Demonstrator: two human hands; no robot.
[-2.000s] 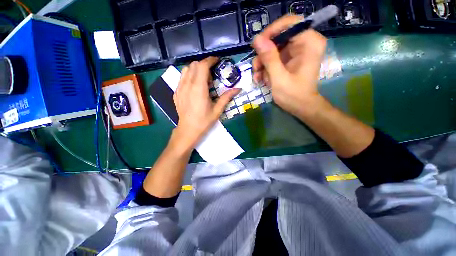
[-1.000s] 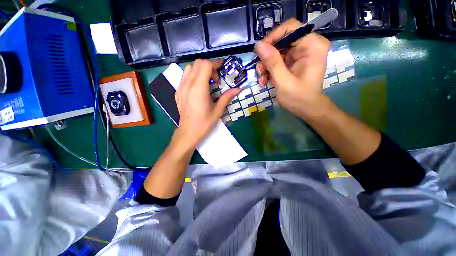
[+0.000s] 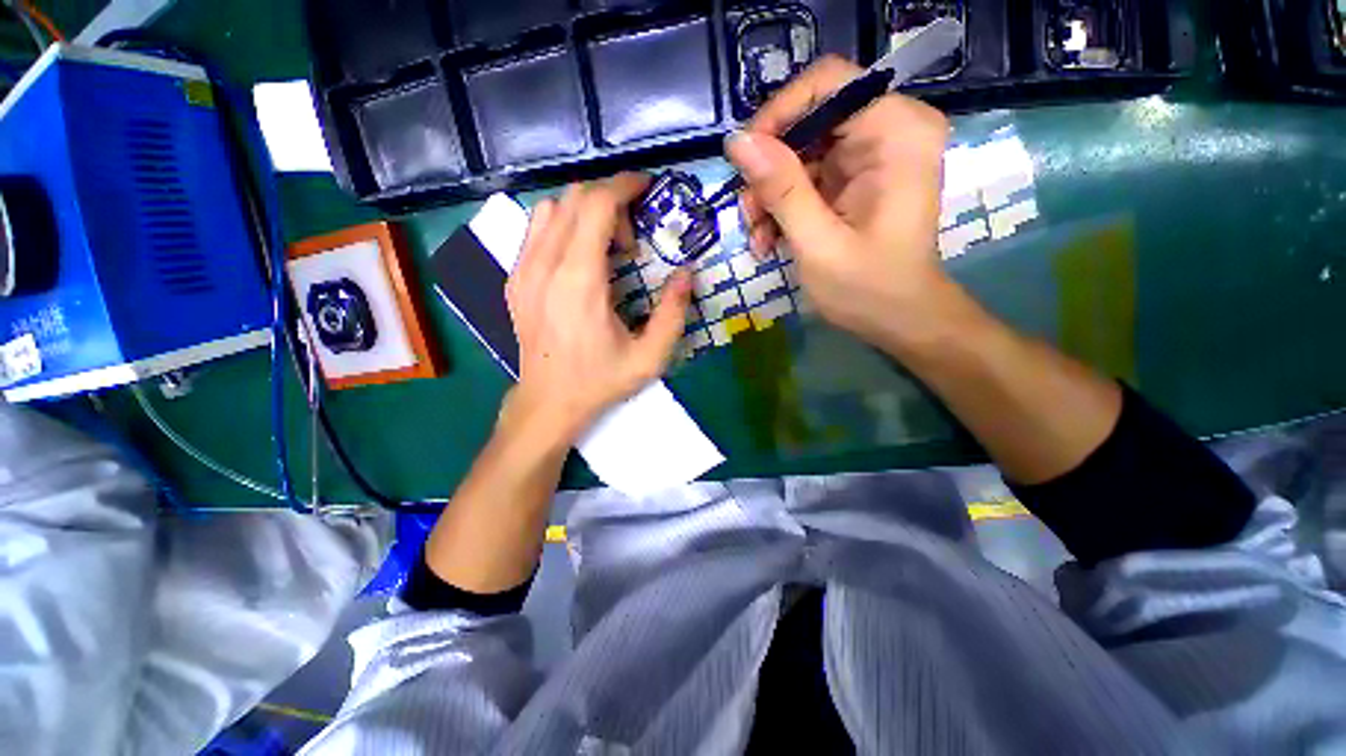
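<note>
My left hand holds a black rounded-square watch housing with silvery-white parts inside, between thumb and fingers, over the rows of pads. My right hand grips slim dark tweezers with a pale flat end pointing up and right. Their dark tip reaches the right edge of the housing; whether it touches is unclear. White-silver adhesive pads lie in rows on the bench under and between the hands; more pads show right of my right hand.
A black blister tray with housings in some pockets lies behind the hands. A white and black card strip passes under my left forearm. An orange-bordered fixture, cables and a blue machine stand left. Yellow tape lies right.
Compared with the earlier frames, the housing has turned slightly in my left hand and my left thumb sits lower. My right hand and the tweezers have shifted slightly left since one second ago.
</note>
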